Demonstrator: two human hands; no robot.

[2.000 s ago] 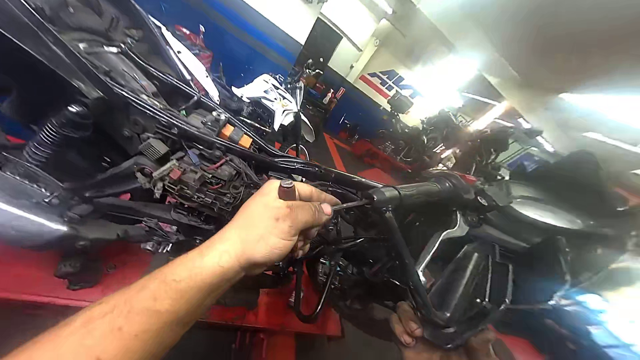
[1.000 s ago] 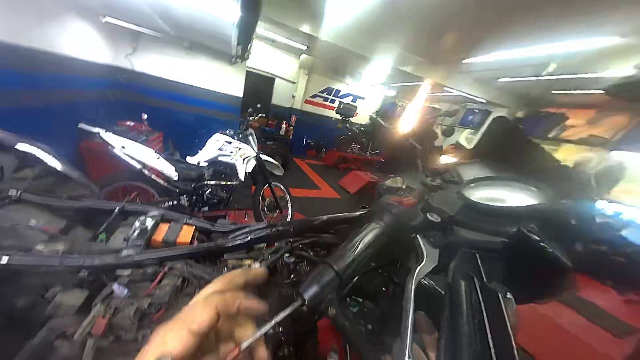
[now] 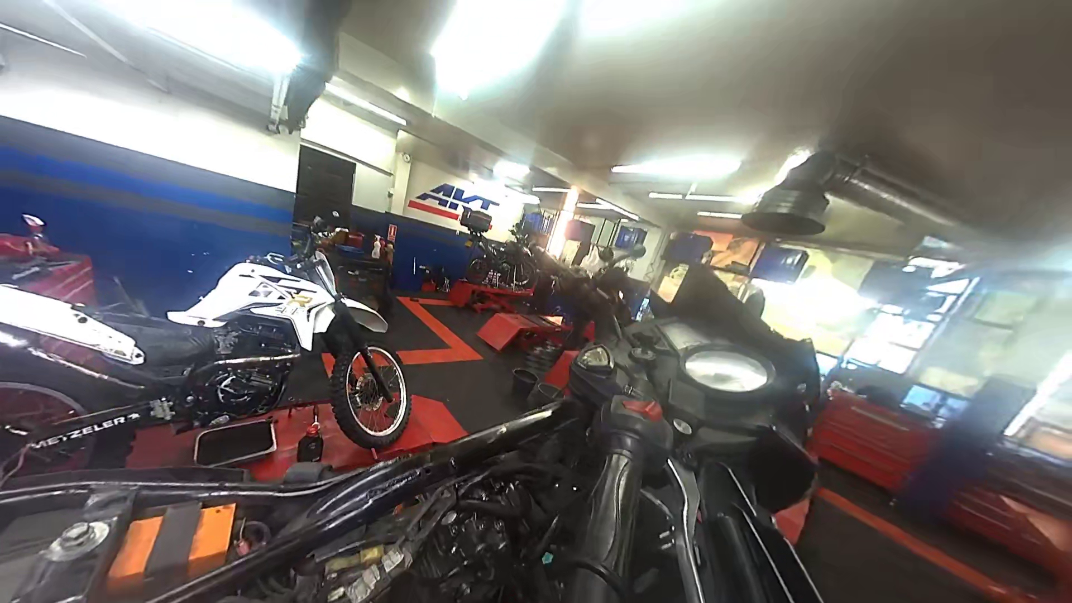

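Note:
Neither my left hand nor my right hand shows in the head view now. A partly stripped motorcycle fills the lower part. Its black handlebar grip (image 3: 613, 519) points down toward me, with a red switch (image 3: 641, 409) at the far end and a silver lever (image 3: 688, 519) to the right. The round gauge (image 3: 729, 369) sits beyond the grip. A black frame tube (image 3: 435, 461) crosses from the lower left to the handlebar, with bare wiring and connectors (image 3: 377, 569) below it. An orange part with a dark strap (image 3: 172, 540) lies in the frame at lower left.
A white dirt bike (image 3: 268, 293) stands on a red lift (image 3: 427, 414) at left, beside an oil drain pan (image 3: 234, 442) and a small bottle (image 3: 310, 441). Red tool cabinets (image 3: 871, 435) stand at right. A duct (image 3: 787, 205) hangs overhead. More motorcycles are at the back.
A hand at the handlebar grip, with a thin metal shaft at the grip's end, has left the view. The view has swung up toward the workshop.

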